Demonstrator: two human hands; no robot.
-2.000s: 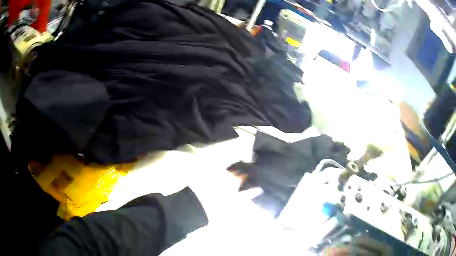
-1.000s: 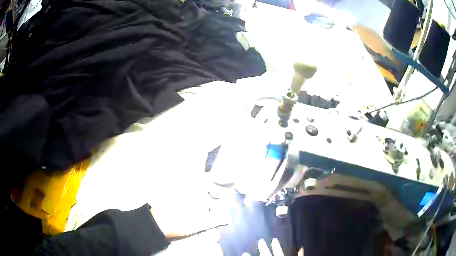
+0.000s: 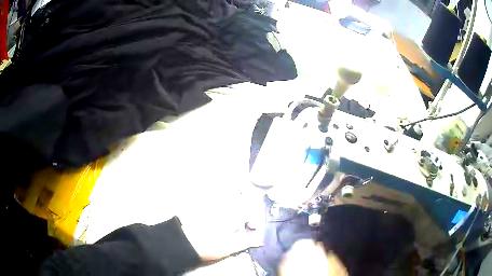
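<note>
A dark cloth piece (image 3: pixel 288 229) lies under the needle end of the sewing machine head (image 3: pixel 399 161). More dark cloth (image 3: pixel 260 137) shows behind the head's left end. My left hand (image 3: pixel 229 234), washed out by glare, lies flat-looking on the white table at the cloth's left edge; its fingers cannot be made out. My right hand (image 3: pixel 313 261) is blurred and cut off by the bottom edge, over the cloth in front of the needle area. Its grip is not clear. The presser foot is lost in glare.
A large crumpled black garment (image 3: pixel 135 70) covers the upper left. Yellow plastic (image 3: pixel 67 199) lies at the table's lower-left edge. A cream post (image 3: pixel 345 81) stands on the machine head. Blue and pale poles (image 3: pixel 458 81) and cables stand at the upper right.
The small cloth has moved from the open table to the needle area. My right hand has come into view; its spread fingers now look drawn together. The view has shifted slightly since one second ago.
</note>
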